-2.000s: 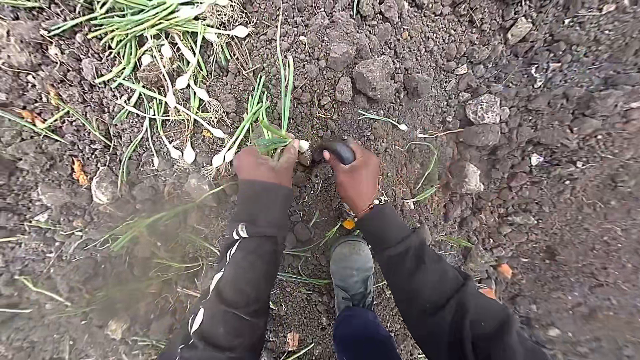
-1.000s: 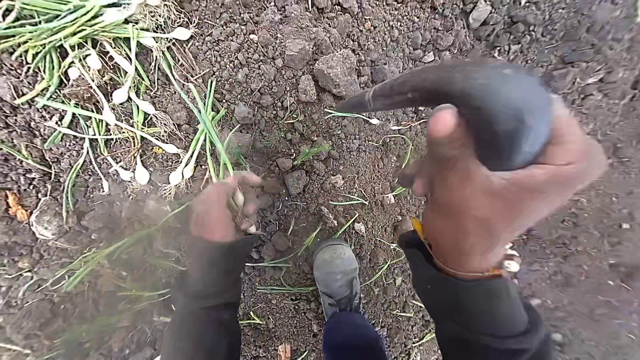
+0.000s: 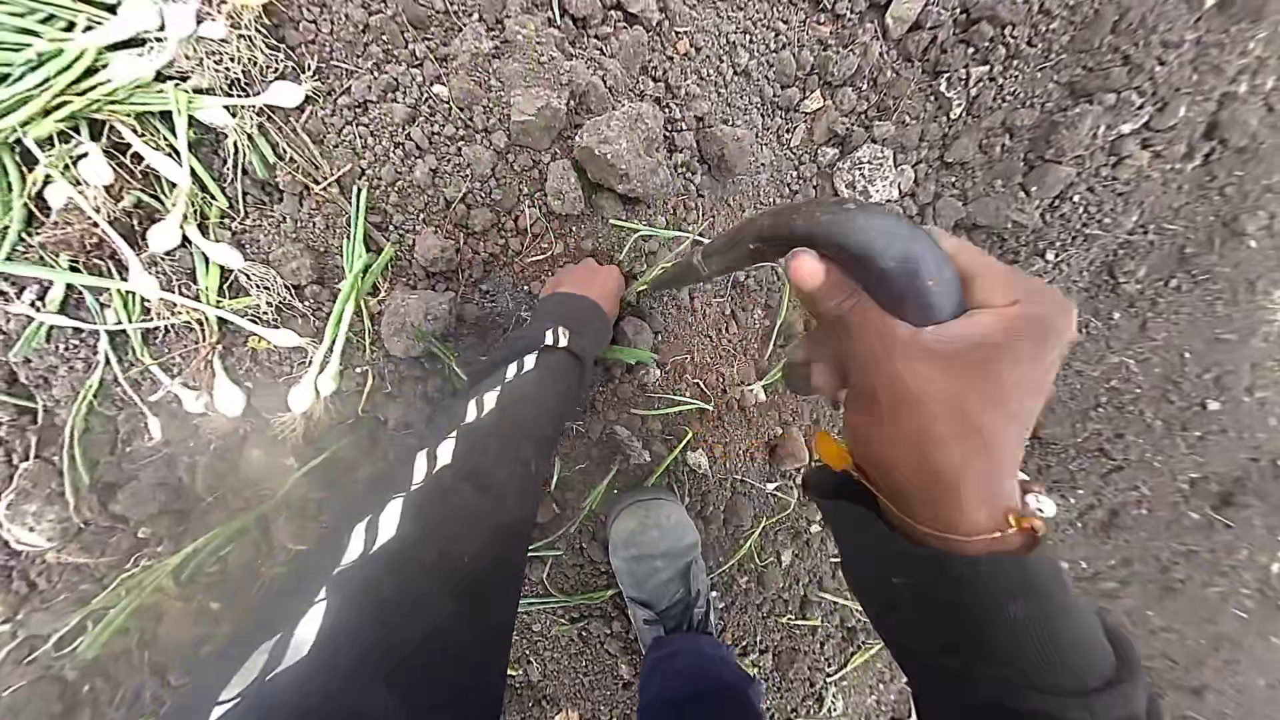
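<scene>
My right hand (image 3: 950,390) grips a dark, curved animal horn (image 3: 850,245) by its thick end. The horn's narrow tip points left and down, close beside my left hand (image 3: 590,285). That hand is down at the soil, its fingers mostly hidden, so what it holds cannot be told. Thin green leaves (image 3: 655,275) lie between it and the horn's tip. To the left, a few onion seedlings (image 3: 345,310) with white bulbs lie on the ground, beside a larger pile of uprooted onion plants (image 3: 70,85).
Large soil clods (image 3: 625,150) lie beyond my left hand, with a pale stone (image 3: 868,173) further right. My shoe (image 3: 657,560) stands on the soil near the bottom centre. Loose green blades (image 3: 680,404) are scattered around it.
Two seconds ago my left hand held onion plants beside the horn; now it is down at the soil. My right hand raised the horn, then its tip came down beside my left hand.
</scene>
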